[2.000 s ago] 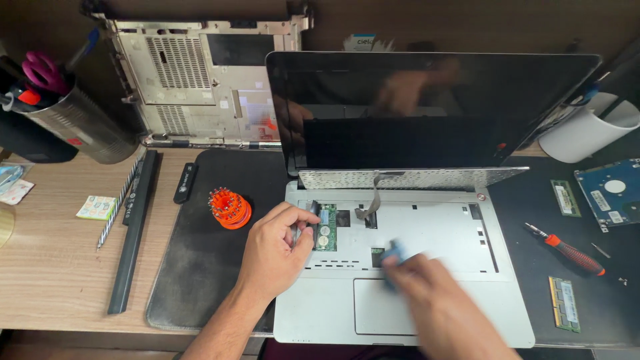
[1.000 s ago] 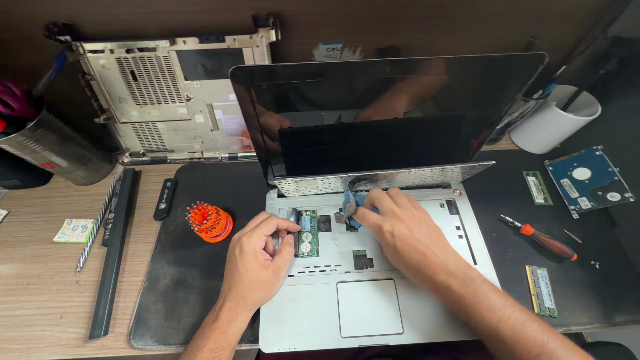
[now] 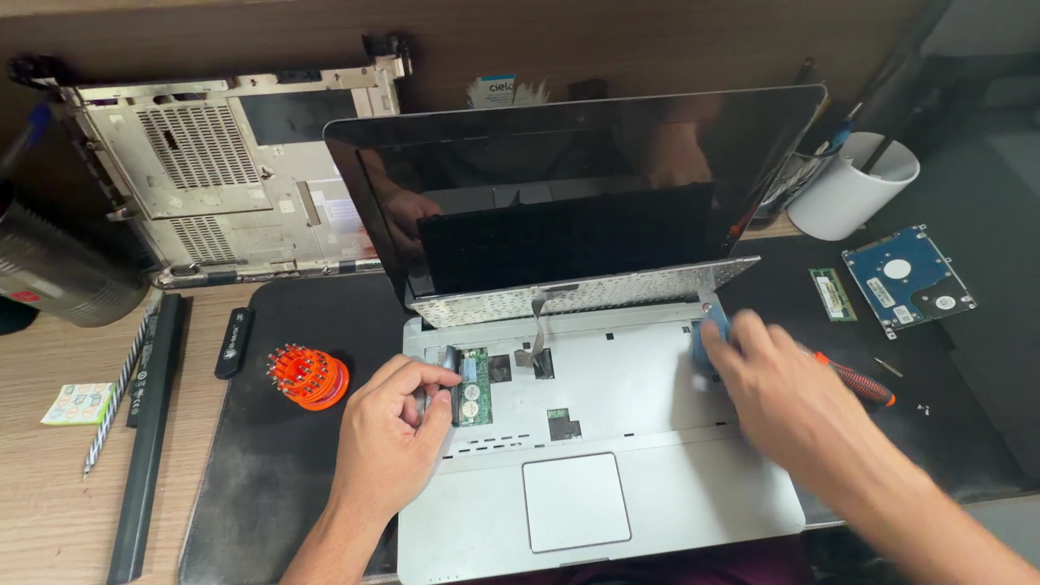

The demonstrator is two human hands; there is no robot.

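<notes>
An opened laptop point(image 3: 650, 487) lies before me, its keyboard point(image 3: 585, 294) lifted out and leaning against the screen point(image 3: 561, 195), with a ribbon cable point(image 3: 537, 325) running down to the case. My left hand point(image 3: 398, 431) rests at the left of the case, thumb and forefinger pinching a dark, thin flap beside an exposed green circuit board point(image 3: 475, 390). My right hand point(image 3: 780, 382) is over the right part of the case and holds a blue brush or cloth-like tool point(image 3: 708, 333), blurred, so its kind is unclear. The touchpad point(image 3: 575, 501) faces up.
An orange bit holder point(image 3: 309, 376) stands left on the black mat. A laptop battery point(image 3: 150, 447) lies farther left; a bottom cover point(image 3: 292, 195) leans behind. To the right are a hard drive point(image 3: 906, 280), a memory module point(image 3: 833, 294), red-handled pliers point(image 3: 857, 380) and a white cup point(image 3: 853, 187).
My right hand has moved with the blue thing from near the ribbon cable to the right side of the case. My left hand stays by the green board.
</notes>
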